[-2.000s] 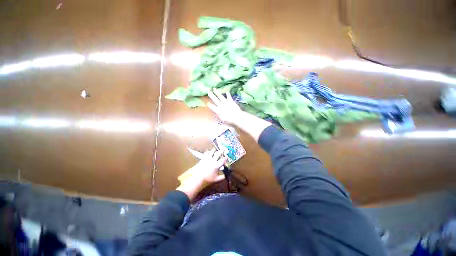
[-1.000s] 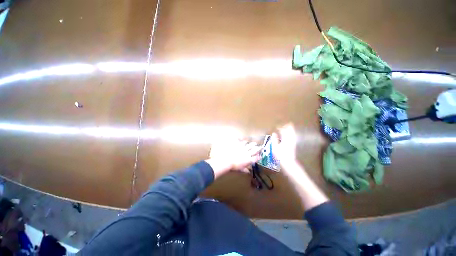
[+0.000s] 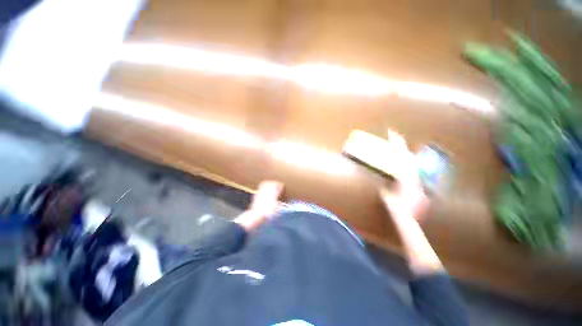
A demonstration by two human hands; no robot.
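The view is blurred by motion. My right hand (image 3: pixel 406 191) is over the table, on the right end of a pale yellow block (image 3: pixel 370 151), with fingers and thumb around it. A small box with blue-white contents (image 3: pixel 434 167) lies just right of that hand, partly hidden by it. My left hand (image 3: pixel 263 202) is at the table's front edge, near my body; its fingers are too blurred to read and no object shows in it.
The glossy brown table (image 3: pixel 217 92) runs across the view. A green fabric heap (image 3: pixel 536 153) with blue patterned cloth lies at the right. A bright white sheet (image 3: pixel 57 57) covers the table's far left end. Dark and white fabric bundles (image 3: pixel 105 267) lie on the floor at lower left.
The view has swung left, bringing in the white sheet and floor bundles. My hands have moved apart: the left to the table edge, the right onto the yellow block. The fabric heap appears further right.
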